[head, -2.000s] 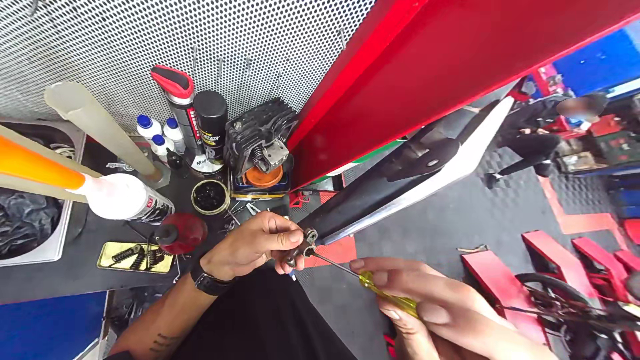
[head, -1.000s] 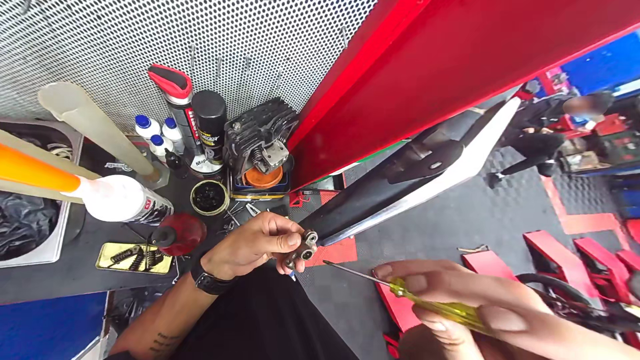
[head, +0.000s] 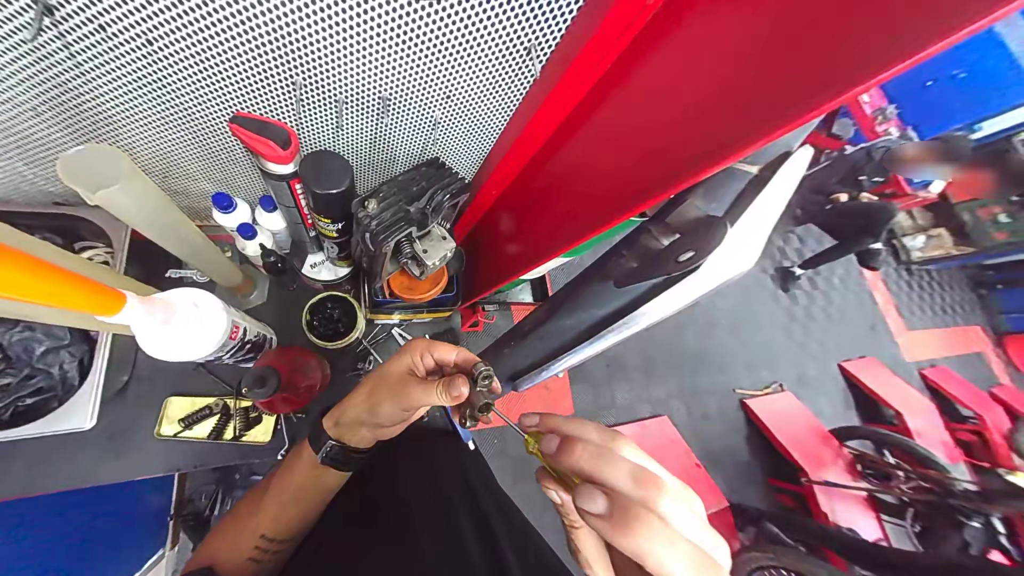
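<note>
Between the thumb and fingers of my left hand [head: 412,388] is a small metal engine part [head: 480,394] with round openings, likely a rocker arm. My right hand [head: 620,488] grips a screwdriver by its yellow translucent handle [head: 550,458]. The thin shaft [head: 509,421] points up and left, and its tip is at the lower opening of the metal part. Beyond my left hand, on the dark bench, stand a round tub of dark contents [head: 333,320] and a finned engine cylinder head [head: 412,224] over an orange round piece [head: 417,284].
A yellow tray with springs [head: 214,419], a red oil can [head: 288,379], a white bottle with an orange spout [head: 192,326] and spray cans [head: 326,192] stand on the bench. A red upright panel [head: 624,136] rises at centre. Another person [head: 848,200] is far right, beyond red motorcycle lifts [head: 824,448].
One second ago the screwdriver tip was apart from the metal part; my right hand has moved left, and the tip is back at the part. My left hand has stayed nearly still.
</note>
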